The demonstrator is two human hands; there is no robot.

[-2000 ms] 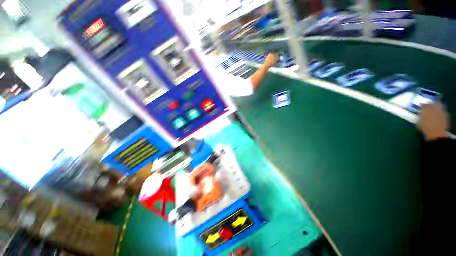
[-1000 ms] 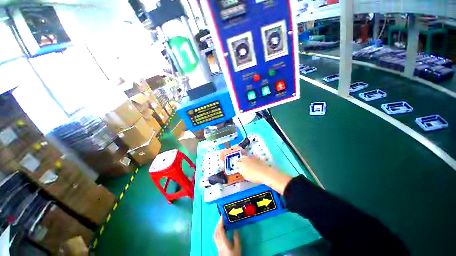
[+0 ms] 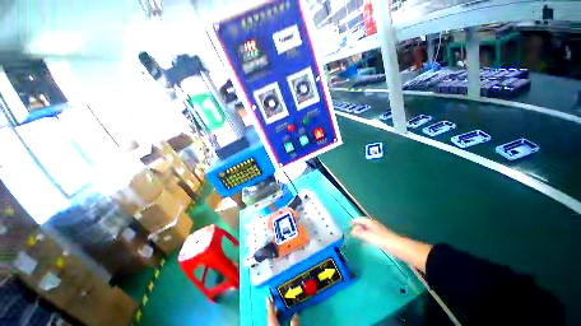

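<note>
A housing panel (image 3: 285,227) with a white rim and dark blue middle lies in the orange fixture (image 3: 294,244) on the silver press plate (image 3: 325,218). My right hand (image 3: 376,233) is right of the plate, over the turquoise bench's right side, with loosely curled fingers and nothing visible in it. My left hand (image 3: 280,315) is at the bottom edge, mostly cut off, beside the front left of the blue press base (image 3: 338,286). Two of its digits show, apart, with nothing seen between them.
The control box (image 3: 283,95) stands behind the plate, with the press's blue block (image 3: 239,175) to its left. On the right, the green conveyor (image 3: 439,184) carries one separate housing (image 3: 374,150) and a row beyond the white strip. A red stool (image 3: 210,258) and cartons (image 3: 162,216) are left.
A housing now lies in the orange fixture; my right hand reached from the conveyor row to the fixture, then moved right off it. My left hand stays low near the base. The view has shifted.
</note>
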